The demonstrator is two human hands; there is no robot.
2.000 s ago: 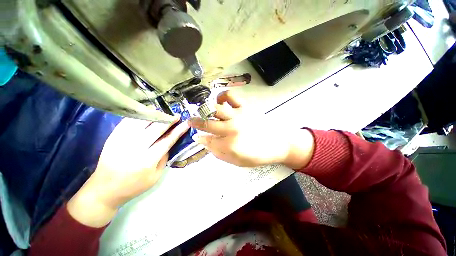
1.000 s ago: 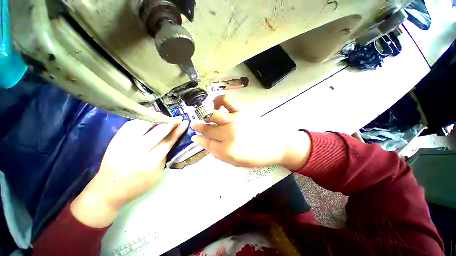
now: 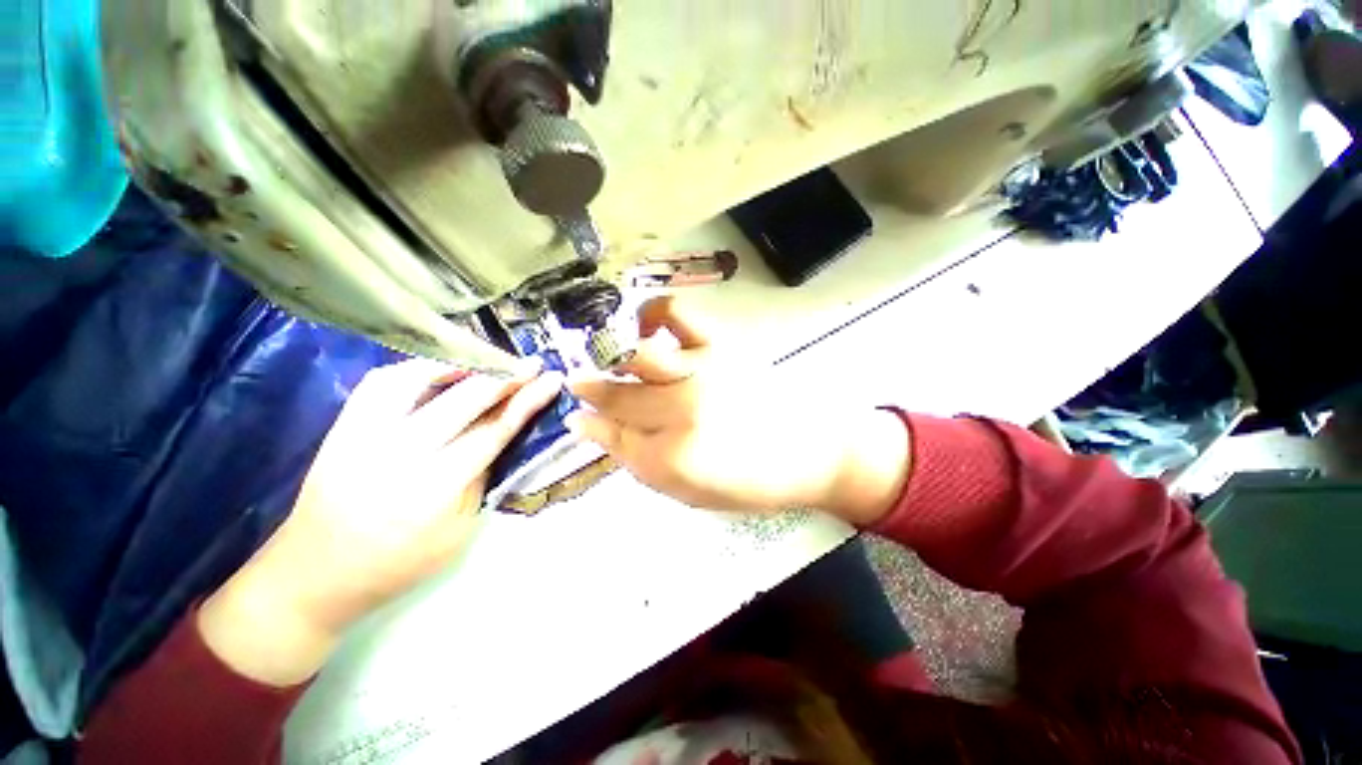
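Observation:
A navy shiny cloth (image 3: 142, 404) lies at the left and runs under my left hand to the needle area. Its small blue end with a white edge (image 3: 541, 466) shows between my hands. My left hand (image 3: 396, 486) presses on the cloth with its fingertips close to the presser foot. My right hand (image 3: 725, 426) has its thumb and fingertips at the cloth's edge, beside a ridged brass-coloured knob (image 3: 610, 347). The cream sewing machine head (image 3: 747, 90) is above both hands. The needle and the exact fingertip contact are hard to make out.
A black phone (image 3: 802, 224) lies on the bed behind the needle, near a slim brownish-metal tool (image 3: 690, 269). Dark scraps and black handles (image 3: 1098, 187) are at the upper right. A turquoise object (image 3: 57, 135) is at the upper left. Cloth offcuts (image 3: 1143, 411) sit below the table's right edge.
The camera view has shifted, showing more of the turquoise object. Both hands stay at the needle area with little change; the blue cloth between them has barely moved.

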